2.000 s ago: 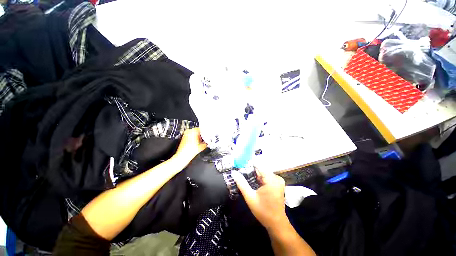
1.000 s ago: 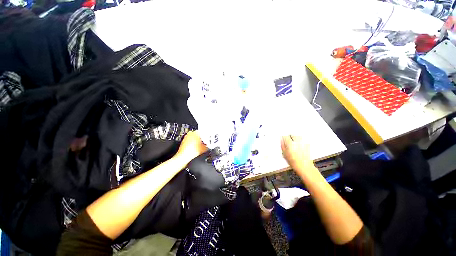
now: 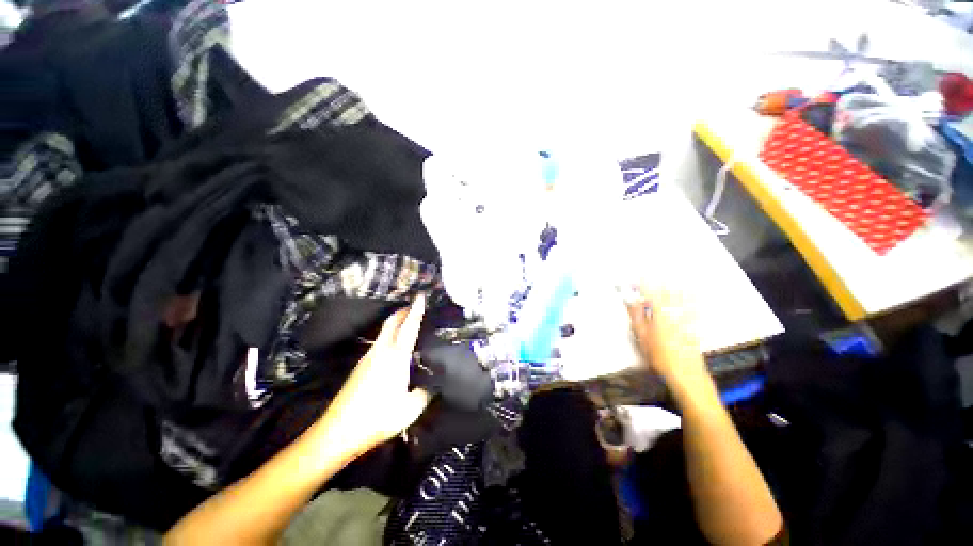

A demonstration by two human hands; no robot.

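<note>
The large black garment [image 3: 203, 309] lies over the left side and the wearer's lap. Its plaid band [image 3: 379, 277] runs toward the sewing area. My left hand [image 3: 376, 389] lies on the black cloth just below that band, fingers extended; whether it pinches cloth cannot be told. My right hand [image 3: 659, 328] is over the white tabletop, right of the machine, fingers bent; glare hides whether it holds anything. The light-blue machine part [image 3: 546, 320] stands between the hands, with plaid cloth [image 3: 523, 375] at its base. Glare washes out the machine body.
A second table with a yellow edge [image 3: 784, 219] stands at right. It holds red patterned material [image 3: 843, 181], an orange tool [image 3: 779, 101] and a clear plastic bag [image 3: 896, 139]. Black cloth [image 3: 875, 427] lies below table height at right. A dark striped square [image 3: 640, 176] sits on the white tabletop.
My right hand left the plaid cloth by the blue part and moved right over the tabletop. My left hand moved slightly down and its fingers straightened. The view shifted a little.
</note>
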